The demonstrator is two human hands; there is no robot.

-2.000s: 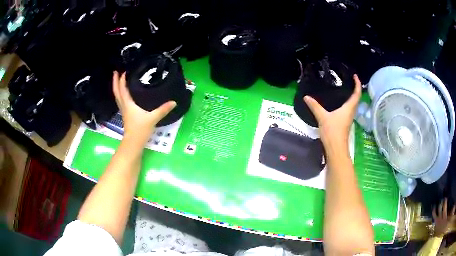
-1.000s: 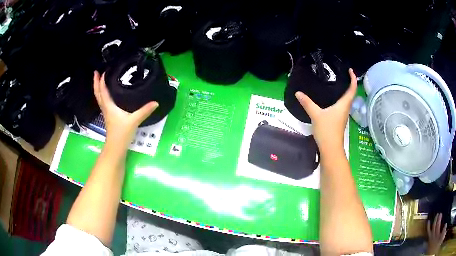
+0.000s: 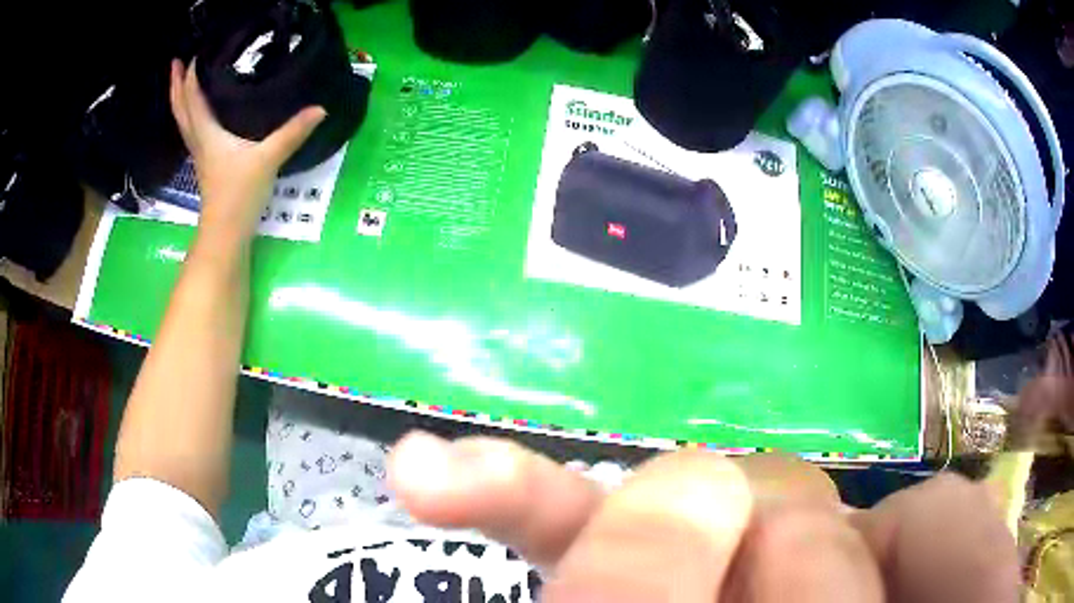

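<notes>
My left hand is around a black speaker body at the upper left, thumb in front and fingers on its left side. A white broken ring shows on its top face. A second speaker body stands upper right of centre, with no hand on it. My right hand is very large and blurred at the bottom, close to the camera, cut off by the lower edge. Its fingers are bent; whether they hold anything cannot be told.
A glossy green printed sheet covers the table. A pale blue fan stands at the right. More speaker bodies stand at the far edge and left. A person's yellow sleeve shows lower right. A red crate is lower left.
My right hand has let go of the right speaker body and come back close to the camera. My left hand stays on its speaker body. The view has tilted down, so the table appears higher.
</notes>
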